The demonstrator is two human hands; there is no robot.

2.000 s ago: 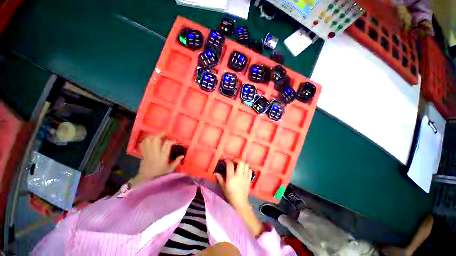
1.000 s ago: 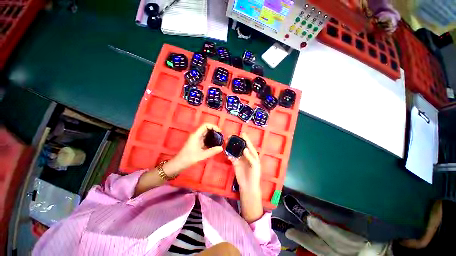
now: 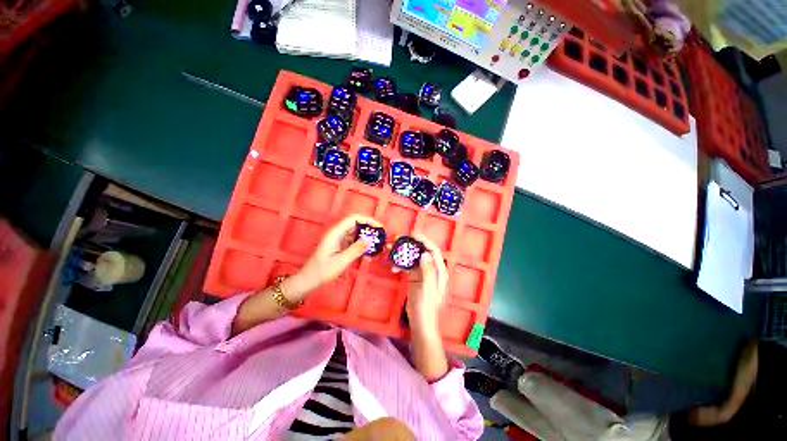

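My left hand [image 3: 335, 257] holds a smartwatch unit [image 3: 371, 239] over the middle of the red compartment tray [image 3: 226, 251]. My right hand [image 3: 426, 280] holds a second smartwatch unit [image 3: 406, 252] close beside it, not touching. Both held screens are lit with whitish-purple dots. Several watch units with blue-purple lit icons lie in and across the tray's upper pockets, and some lie beyond its far edge. A dark item [image 3: 406, 318] shows partly beside my right wrist in a lower pocket.
A tester [image 3: 509, 39] and small white box [image 3: 475, 91] stand beyond the tray. Notebook pages [image 3: 317, 30] lie at upper left. A white sheet [image 3: 604, 168], another filled tray [image 3: 617, 76] and a clipboard [image 3: 723, 245] are at right. Another person's hand [image 3: 666, 33] is upper right. Legs show below.
From the near pockets, my hands have brought two units up over the tray's middle. Their screens were dark a second ago and are lit now.
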